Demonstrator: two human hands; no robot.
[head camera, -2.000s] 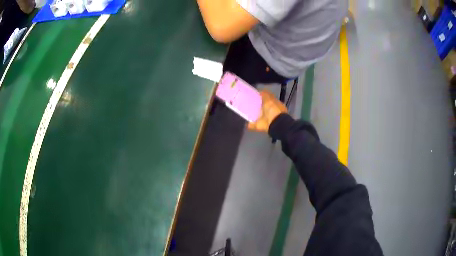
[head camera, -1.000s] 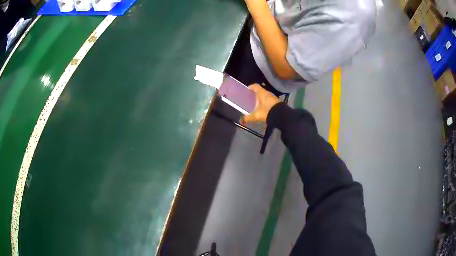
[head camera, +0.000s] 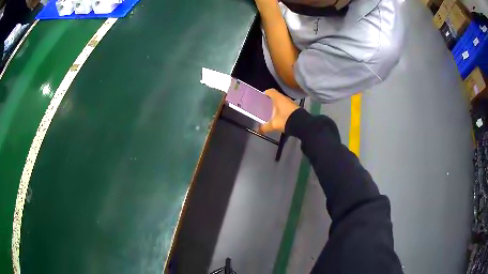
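Observation:
My right hand (head camera: 280, 112), at the end of a dark sleeve, holds a flat pink-lilac smartphone (head camera: 250, 100) by its near end. The phone's far end is at the edge of the dark green bench (head camera: 117, 139). A small white paper slip or label (head camera: 216, 79) lies at the bench edge, against the phone's far end in the picture; I cannot tell if they touch. My left hand is out of the picture.
A person in a grey shirt (head camera: 348, 53) sits at the bench beyond my hand, forearm by its edge. A blue tray (head camera: 126, 8) with white parts is at the upper left. A whitish rail (head camera: 43, 120) borders the brighter green belt. Blue bins and cartons are at the right.
The seated person has leaned over, and more of the head and shirt shows. The phone has turned slightly and its surface looks darker than at first. My right hand still holds it.

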